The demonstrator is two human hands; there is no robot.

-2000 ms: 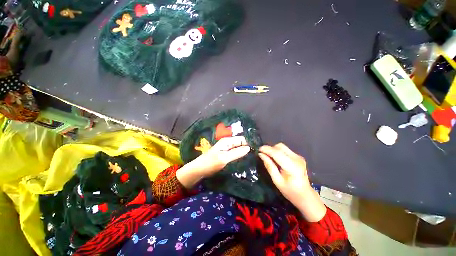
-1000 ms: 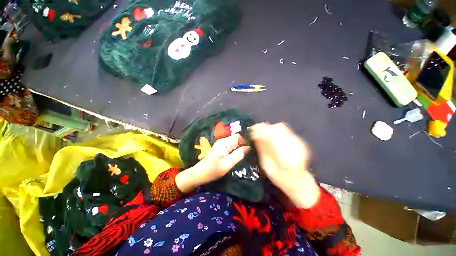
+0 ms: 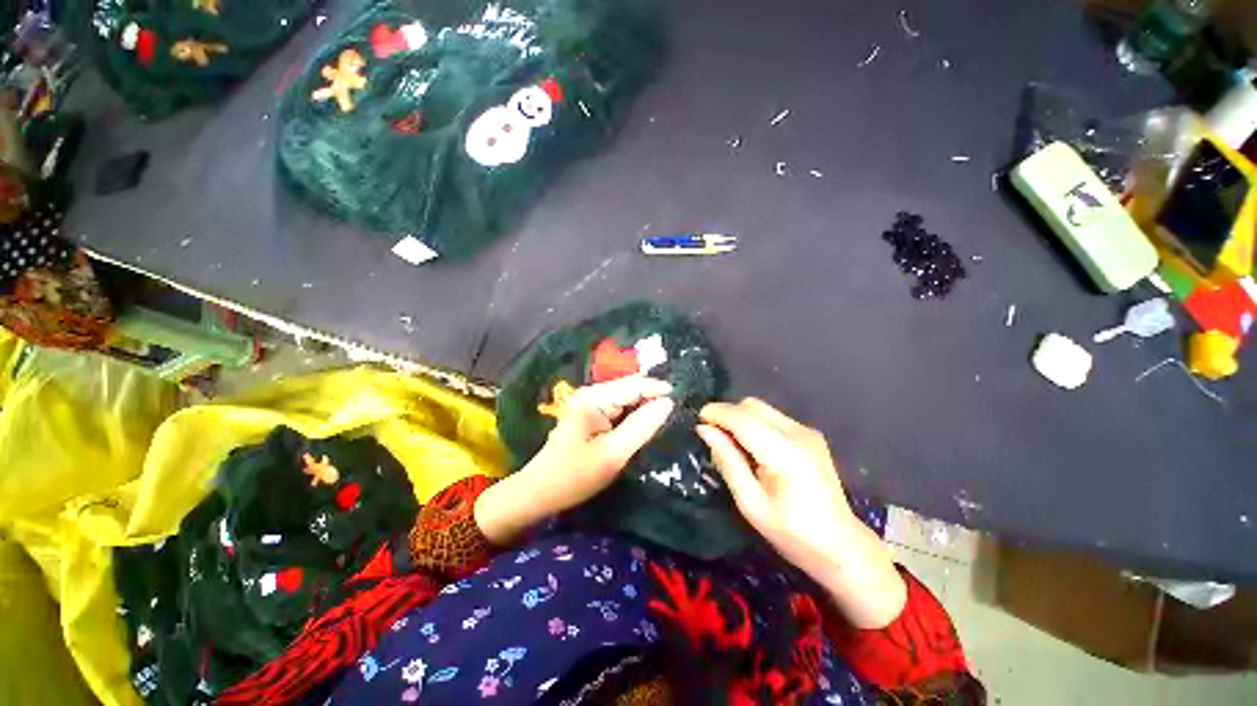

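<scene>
A dark green plush wreath (image 3: pixel 552 345) lies at the table edge against my apron, with a red and white appliqué, an orange-tan gingerbread figure and white lettering. My left hand (image 3: pixel 586 448) rests on it and pinches the plush between thumb and fingers. My right hand (image 3: pixel 786 476) is just to the right over the wreath, thumb and forefinger pressed together. A needle or thread between the fingertips is too small to make out.
Another green wreath with a snowman (image 3: pixel 507 127) lies behind. Blue-and-yellow snips (image 3: pixel 689 244), black beads (image 3: pixel 924 255), a pale green case (image 3: pixel 1085 217) and a white piece (image 3: pixel 1061 360) are on the dark table (image 3: pixel 827 290). A yellow bag (image 3: pixel 179 428) holds green plush at left.
My right hand swung up in a blur over the wreath one second ago and is now back down beside my left hand. My left hand has barely moved.
</scene>
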